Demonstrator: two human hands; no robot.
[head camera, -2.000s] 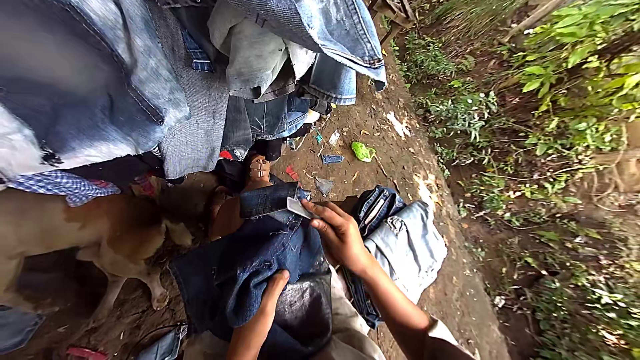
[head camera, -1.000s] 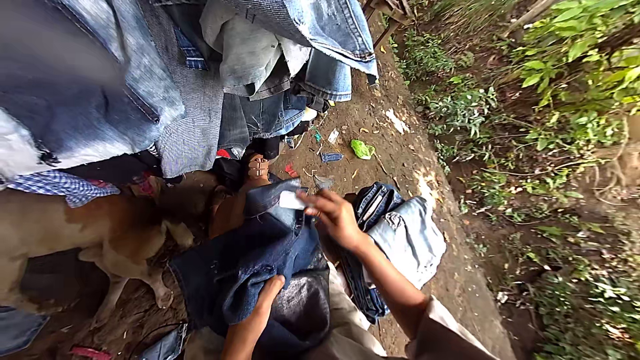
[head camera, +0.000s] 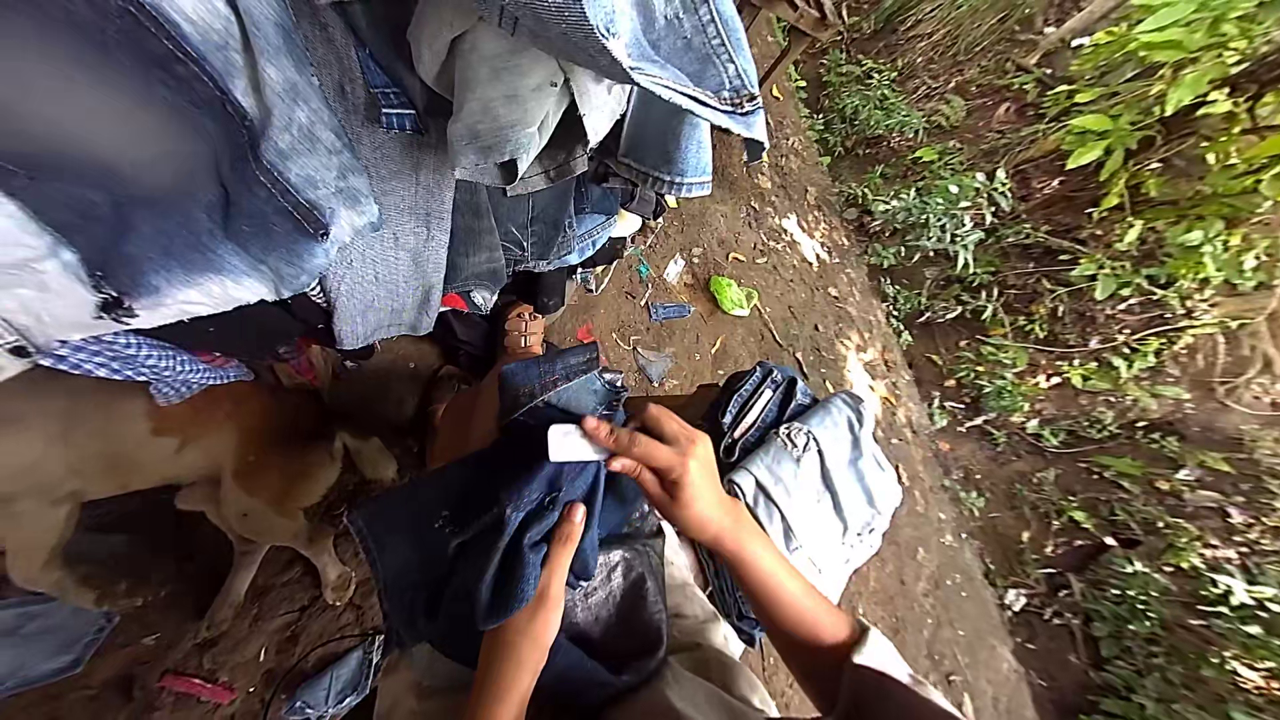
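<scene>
A dark blue denim garment (head camera: 470, 520) lies across my lap. My left hand (head camera: 545, 585) grips it from below, thumb on top and the other fingers hidden under the cloth. Between the fingertips of my right hand (head camera: 665, 470) is a small flat white piece (head camera: 576, 443), perhaps chalk, held just over the denim. A folded edge of dark denim (head camera: 550, 380) stands up beyond the white piece. Beside my right forearm are folded light blue jeans (head camera: 825, 490) and a folded dark blue pair (head camera: 760, 405).
Many jeans (head camera: 270, 150) hang or lie heaped at the upper left. A brown and white dog (head camera: 220, 450) stands at the left. A green plastic scrap (head camera: 733, 296) and a denim scrap (head camera: 670, 311) lie on the dirt ground. Plants (head camera: 960, 220) grow along the right.
My right hand, with the white piece, has moved slightly down and toward my left hand since one second ago. My left hand still holds the dark denim.
</scene>
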